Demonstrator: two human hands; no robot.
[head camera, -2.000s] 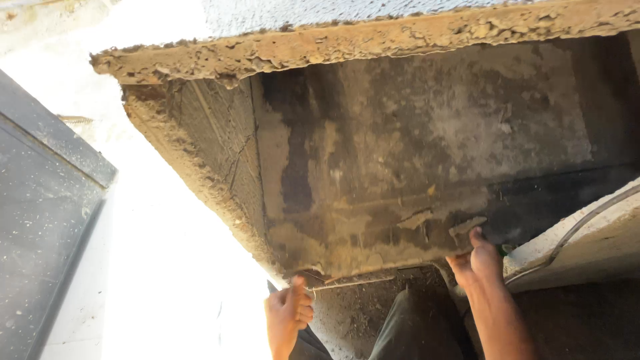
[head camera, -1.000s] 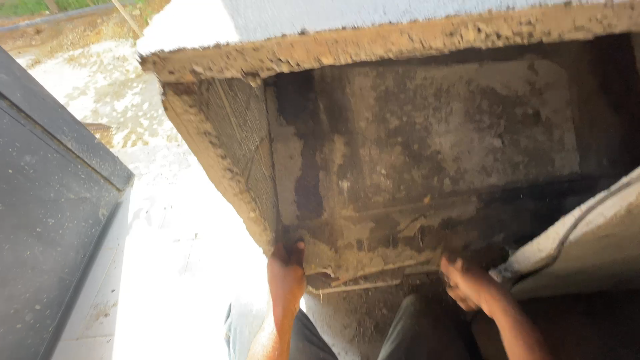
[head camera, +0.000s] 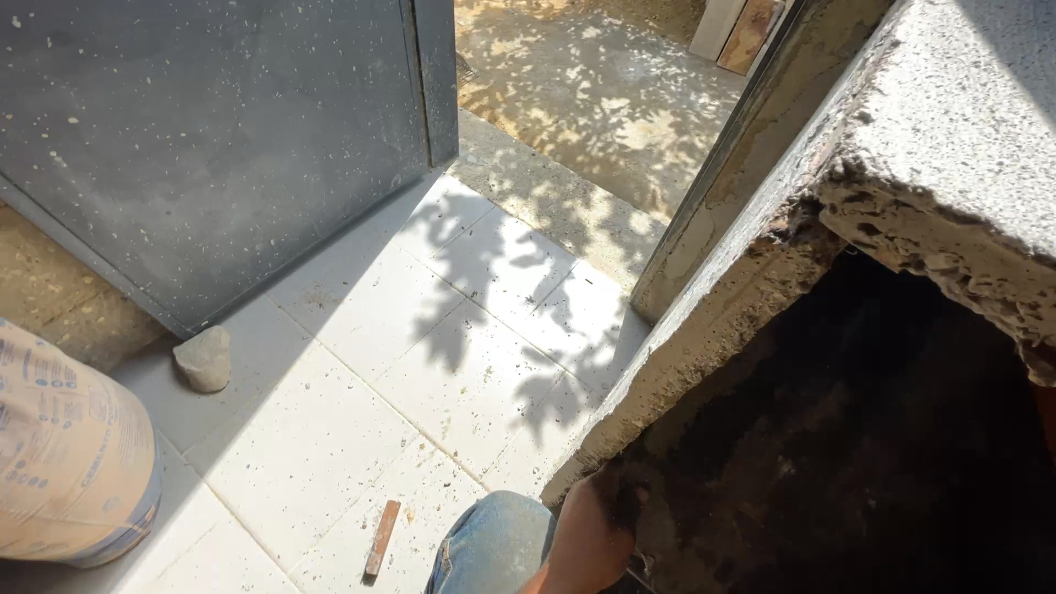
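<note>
My left hand is at the bottom centre, at the lower end of the rough-edged masonry side wall. Its fingers lie in deep shadow inside the dark recess, so what they touch is hidden. Above the recess, a broken, crumbly edge runs under the speckled white slab. Just left of the hand is my knee in blue jeans. My right hand is out of view.
A grey metal door stands open at upper left, a stone by its lower corner. A cement bag is at left. A reddish strip lies on dusty white floor tiles. Boards lean beyond the doorway.
The view has swung left toward the doorway and floor. My right hand, seen at the recess's lower edge before, has left the view; my left hand remains near the side wall's lower end.
</note>
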